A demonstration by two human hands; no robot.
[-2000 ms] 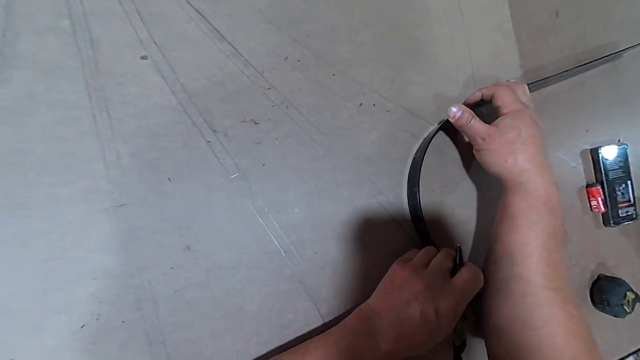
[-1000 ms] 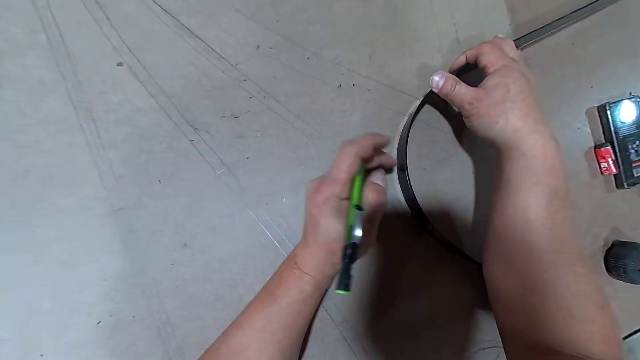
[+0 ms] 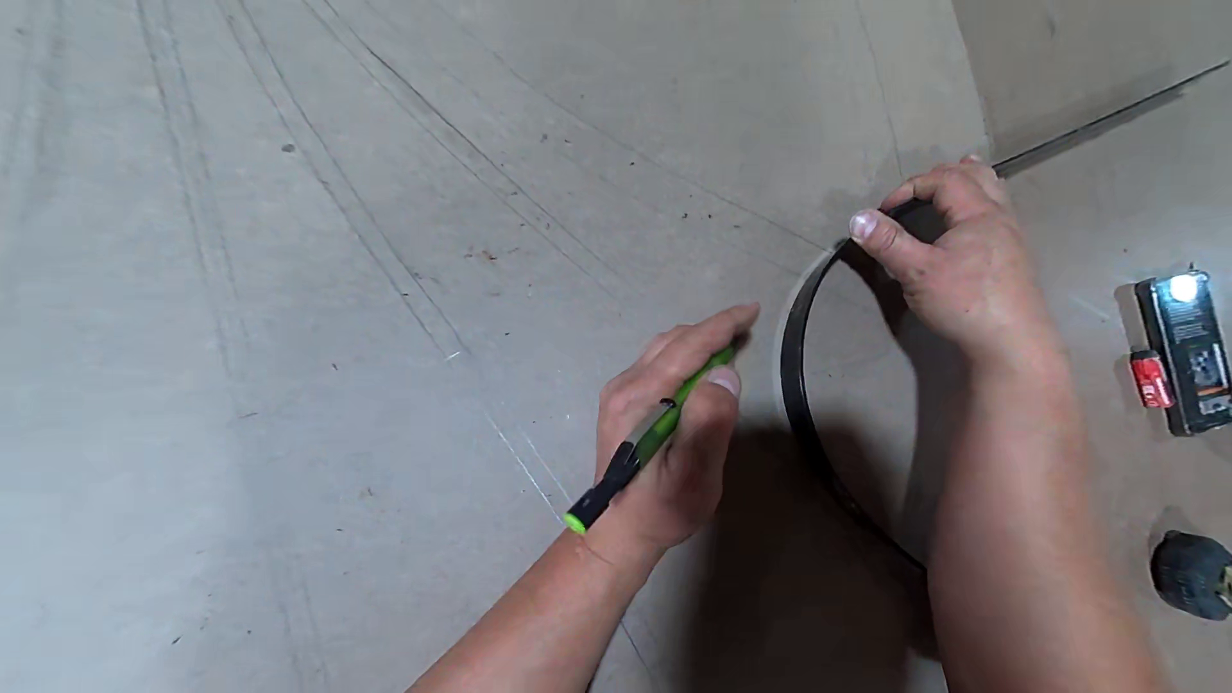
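Note:
My left hand [image 3: 674, 433] holds a green and black marking pencil [image 3: 650, 438], its capped black end toward my wrist; the writing tip is hidden by my fingers. My right hand [image 3: 953, 250] grips a thin black flexible strip [image 3: 794, 361] near its bend, with the thumb on the near side. The strip bows in a curve to the left on the grey board surface [image 3: 385, 539], and its lower part passes behind my right forearm. A pale line runs along the strip's outer edge. My left fingertips are left of the curve, apart from the strip.
Faint pencil lines [image 3: 366, 221] fan across the surface. At the right lie a black device with a lit lamp [image 3: 1189, 351], a small red item [image 3: 1150, 378] against it, and a dark round object [image 3: 1192, 575]. A seam or dark strip end [image 3: 1107, 120] runs to the upper right.
My left hand was at the lower part of the strip; it has moved up and left, away from it, with the pencil in it. My right hand has stayed on the strip.

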